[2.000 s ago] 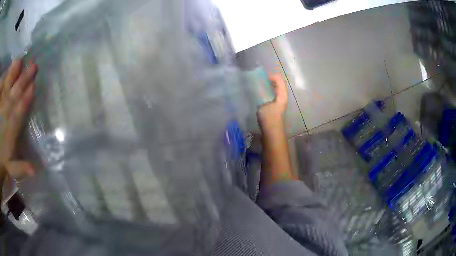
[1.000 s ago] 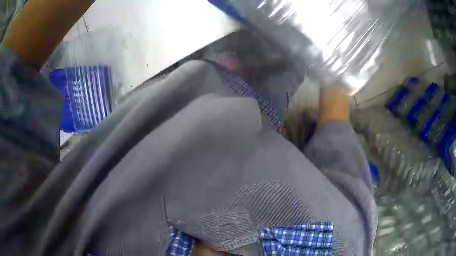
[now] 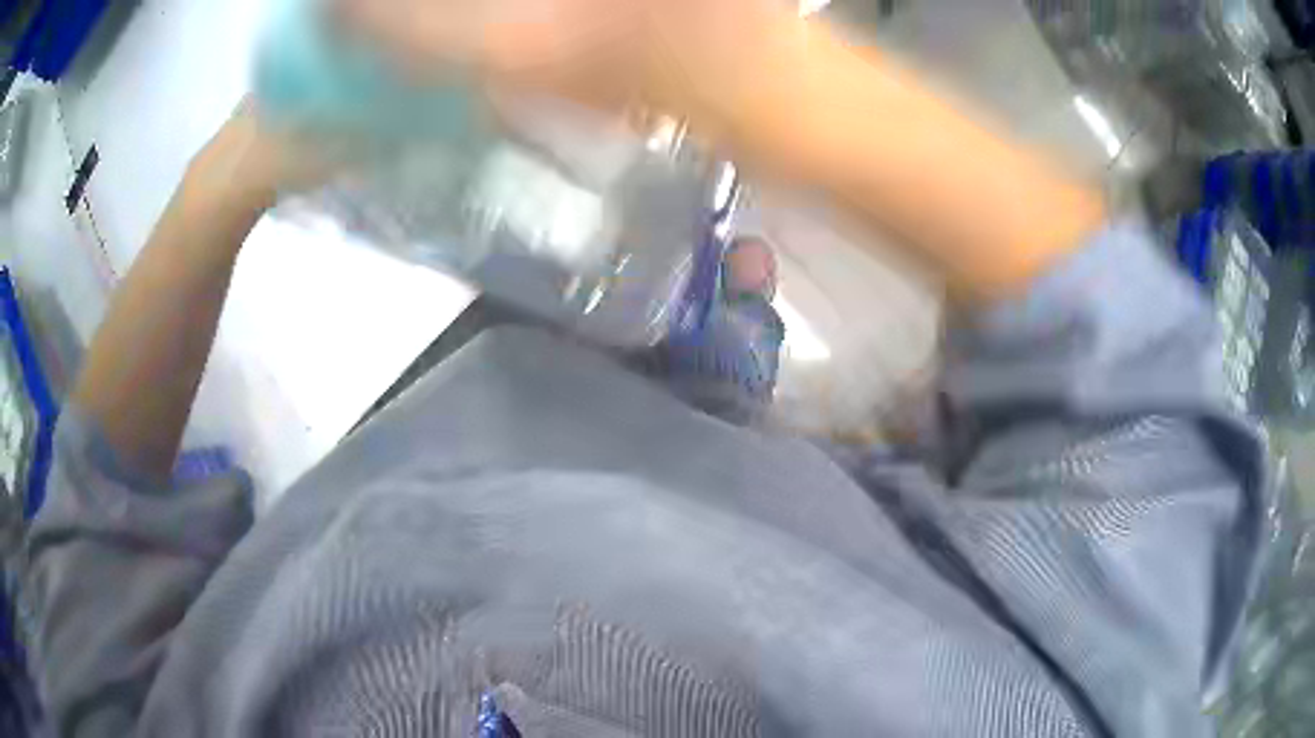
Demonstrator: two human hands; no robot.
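Observation:
A shiny tray bundle (image 3: 548,216) is in front of my body at the upper middle, blurred, with blue at its right side. My right hand (image 3: 505,36) reaches across the top, strongly blurred and cut by the edge, on the teal-green stretch film roll (image 3: 325,72). The roll is at the bundle's upper left. My left hand (image 3: 267,152) is at the bundle's left end; its fingers are mostly hidden behind the roll and bundle.
The white table (image 3: 339,332) is at the left, with a dark tape piece (image 3: 82,179). Blue-edged tray stacks (image 3: 1240,245) stand at the right. Blue edges also show at the far left. A small pinkish round thing (image 3: 750,270), unclear, is beyond the bundle.
The bundle has moved from the upper right to the upper middle. My right hand has swung left across it, and the teal roll is visible again. My left hand has come to the bundle.

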